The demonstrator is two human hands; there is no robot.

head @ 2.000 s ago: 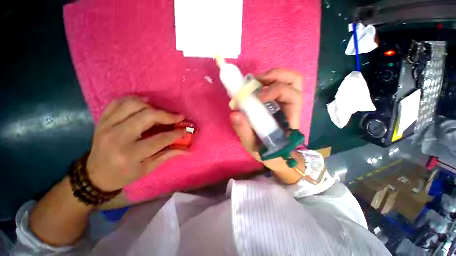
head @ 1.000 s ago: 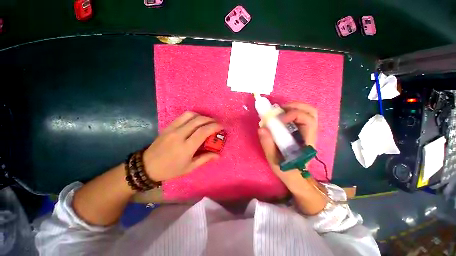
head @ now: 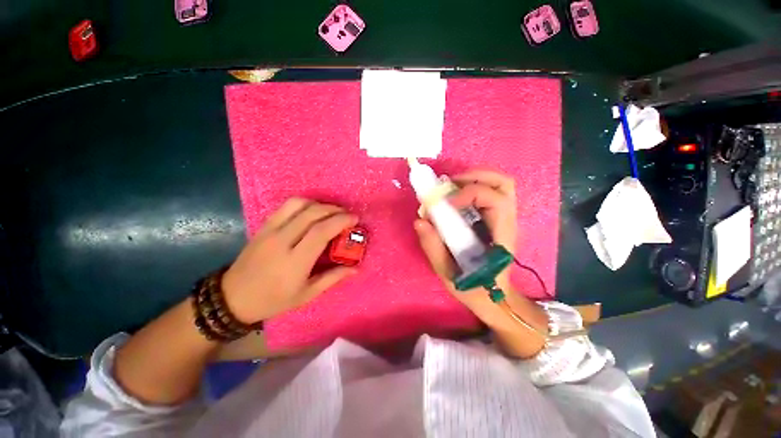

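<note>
A red housing (head: 349,246) lies on the pink-red work mat (head: 295,128), with a pale rectangular part near its top. My left hand (head: 278,261) holds it from the left between thumb and fingers, hiding part of its left side. My right hand (head: 492,214) holds the glue syringe (head: 452,224) around its cream band. The syringe tilts, its yellowish needle (head: 413,161) up and left at the lower edge of the white paper wipes (head: 402,114). The needle is apart from the housing. A dark green air cap (head: 483,267) sits on the syringe's rear end.
Pink housings (head: 342,28) and another red housing (head: 83,40) lie along the far dark green surface. Crumpled wipes (head: 628,224) and a blue rod (head: 628,141) are right of the mat. A black dispenser box (head: 688,201) with a red light stands at far right.
The view has tilted up and shifted, so the far housings now show. Both hands keep their holds, on the red housing and the syringe. The needle stays near the wipes' lower edge.
</note>
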